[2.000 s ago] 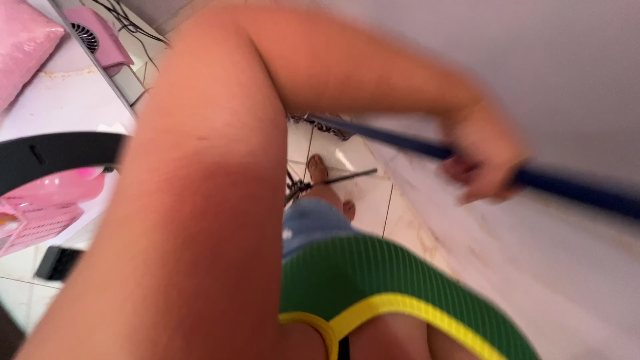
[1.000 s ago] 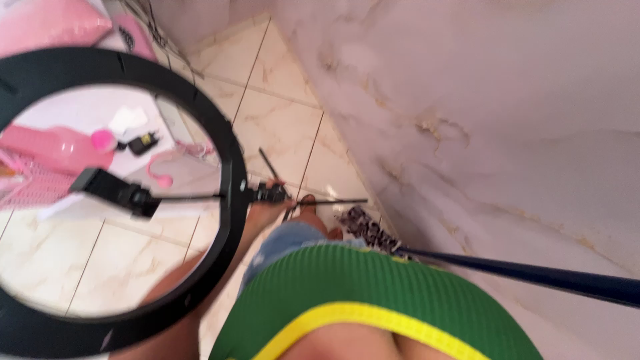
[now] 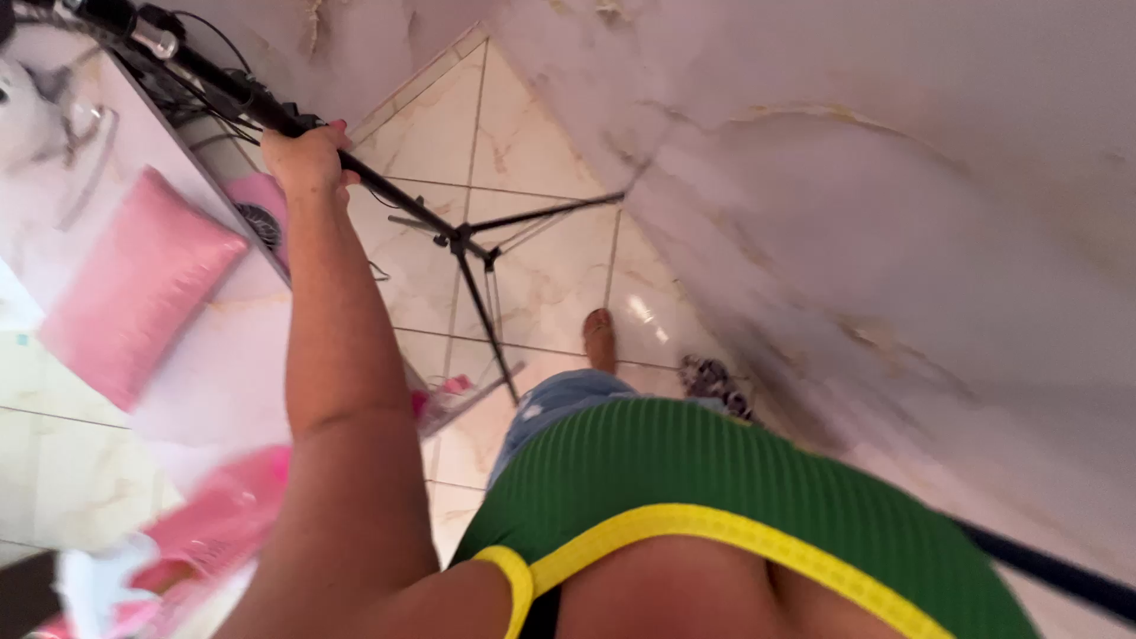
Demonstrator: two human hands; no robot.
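Observation:
My left hand (image 3: 309, 161) is closed around the black pole of a light stand (image 3: 404, 202), whose spread tripod legs stand on the tiled floor at the centre. Toward the top left the pole runs up to a metal joint and clamps. My right hand is out of view. A dark blue pole (image 3: 1047, 559) slants out at the lower right, behind my green top. Near the foot of the wall, a patterned cloth or mop head (image 3: 710, 383) lies on the floor beside my bare foot (image 3: 600, 337).
A white table (image 3: 240, 355) on the left holds a pink cushion (image 3: 142, 288) and pink plastic packets (image 3: 222, 515). A pink fan-like device (image 3: 259, 217) and dark cables (image 3: 191, 115) are behind its edge. The marbled wall (image 3: 843, 222) borders the right side.
My left hand now grips the stand's pole, which is at the upper left. The black ring light seen a second ago is no longer in view. The view has shifted strongly.

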